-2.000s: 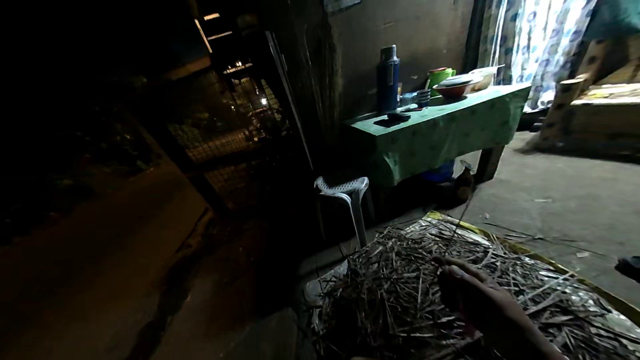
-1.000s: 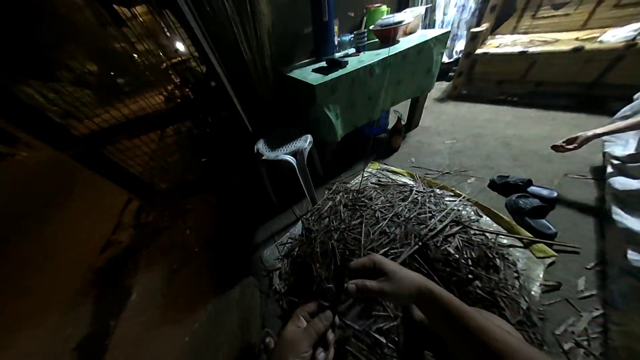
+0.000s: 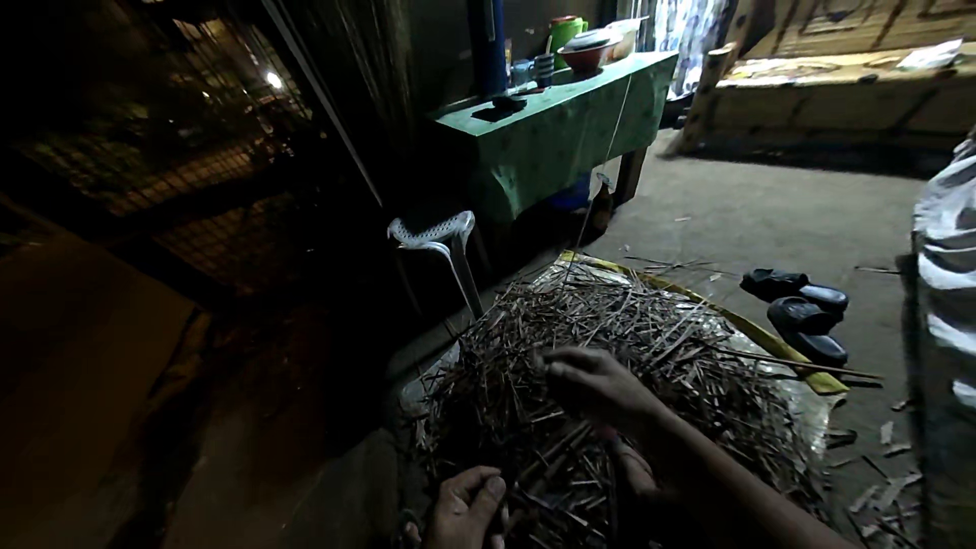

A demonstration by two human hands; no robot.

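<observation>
A broad heap of dry, dark plant strips or stalks [image 3: 564, 328] lies on a pale sheet with a yellow edge [image 3: 827, 381]. Over the middle of the heap is my right hand [image 3: 591, 381], its fingers curled and blurred; whether it pinches something small cannot be told. At the bottom, by the heap's near edge, my left hand [image 3: 469, 507] has its thumb against the curled forefinger, and the dark hides whatever may be between them. Part of a foot shows beneath my right forearm.
A white plastic stool [image 3: 435, 232] stands beyond the heap, beside a table with a green cloth [image 3: 564, 152] bearing a bowl and cups. Dark sandals [image 3: 804, 328] lie on the floor at the right. Farther back is a wooden bench [image 3: 823, 107]. A barred gate [image 3: 191, 206] is at the left.
My hands, close together one second ago, are now apart: the right has moved up over the heap, while the left stays low. The other person's hand at the right edge is out of view.
</observation>
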